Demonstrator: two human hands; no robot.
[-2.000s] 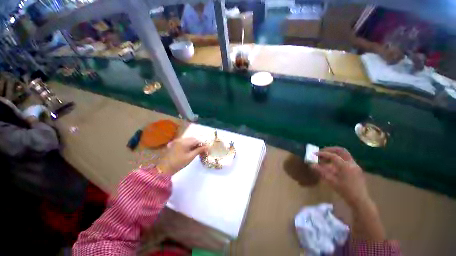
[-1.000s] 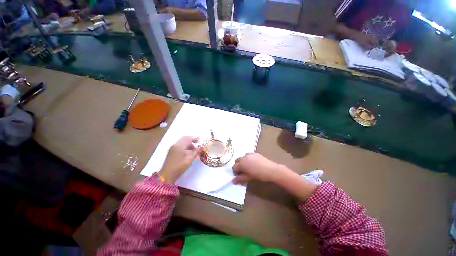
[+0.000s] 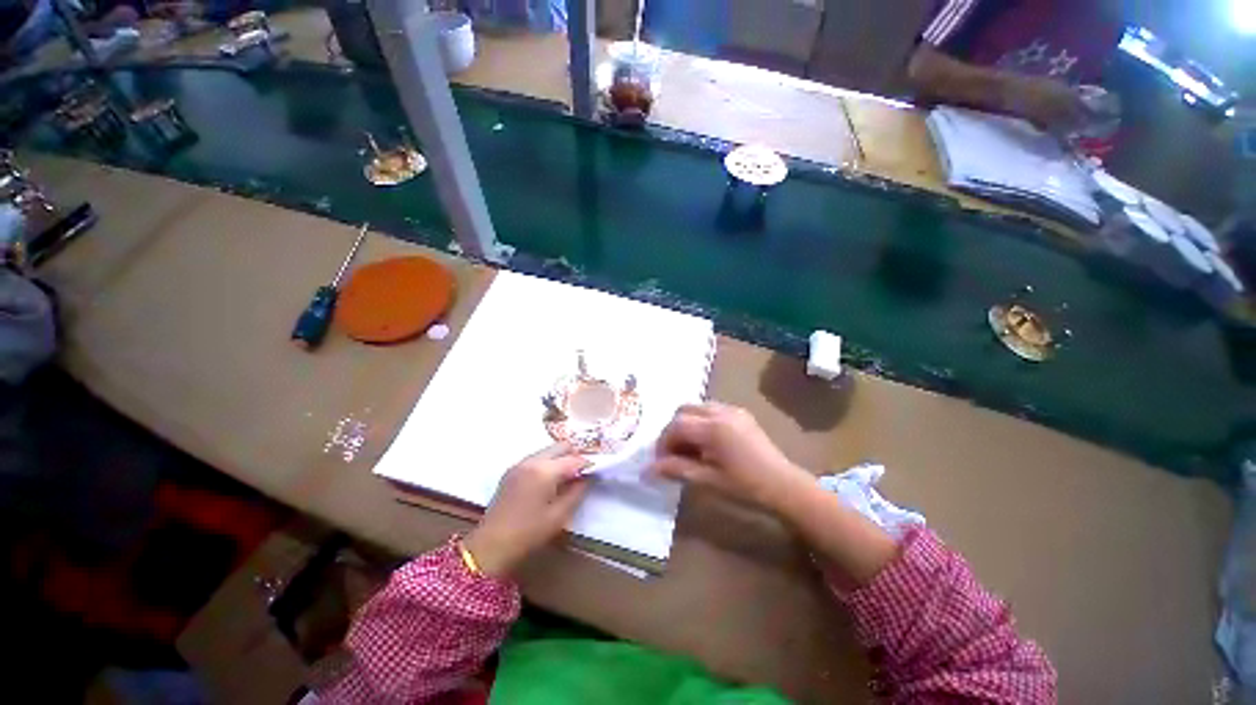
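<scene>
A copper-gold pronged metal piece (image 3: 592, 401) stands on the white paper stack (image 3: 475, 400), its thin posts pointing up. My left hand (image 3: 530, 507) is at the near edge of the piece, its fingers pinching the edge of a thin tissue sheet (image 3: 631, 475). My right hand (image 3: 716, 452) is just right of the piece, fingertips closed on the same tissue. The tissue lies between both hands, in front of the piece; where it ends on the white stack is hard to tell.
Crumpled tissue (image 3: 865, 496) lies partly behind my right forearm. A small white block (image 3: 824, 354) sits at the belt edge. An orange disc (image 3: 395, 298) and screwdriver (image 3: 328, 296) lie left of the stack. The green conveyor (image 3: 620, 214) carries several pieces. A person's arm (image 3: 985, 86) is across the belt.
My right hand has left the white block and come to the stack. My left hand has let go of the piece and moved nearer me, onto the tissue. The view has shifted.
</scene>
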